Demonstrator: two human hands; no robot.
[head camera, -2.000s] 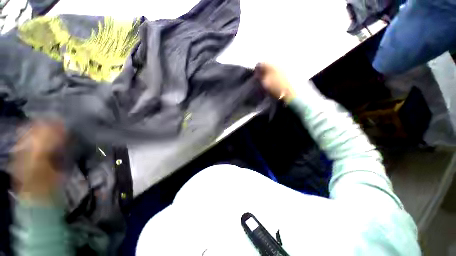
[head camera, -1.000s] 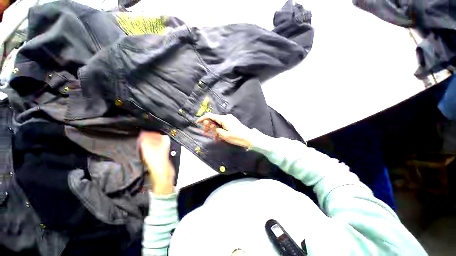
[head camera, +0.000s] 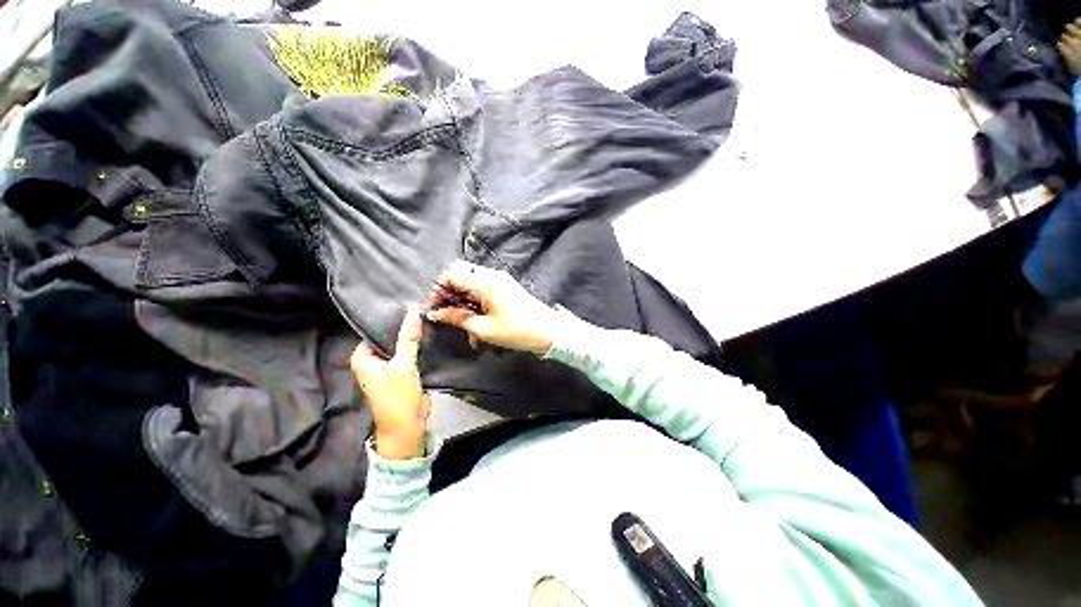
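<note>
A dark grey denim jacket (head camera: 391, 190) lies spread in front of me, with yellow-green embroidery (head camera: 326, 59) at its far side and one sleeve reaching out to the right. My left hand (head camera: 395, 379) pinches the jacket's near front edge between thumb and fingers. My right hand (head camera: 484, 311) is closed on a small dark pointed tool (head camera: 456, 296), mostly hidden in the fingers, close to the left fingertips at the cloth. Whether a thread is held there is too small to tell.
More dark jackets with brass buttons (head camera: 83, 391) lie heaped at the left. The white table (head camera: 830, 202) has its near edge running up to the right. Another dark garment (head camera: 1008, 83) lies at the far right, beside part of a person in blue (head camera: 1055, 243).
The jacket, first dragged across the table, now lies with its front part folded over. My left hand has moved to its near edge and grips it; my right hand has come in beside it.
</note>
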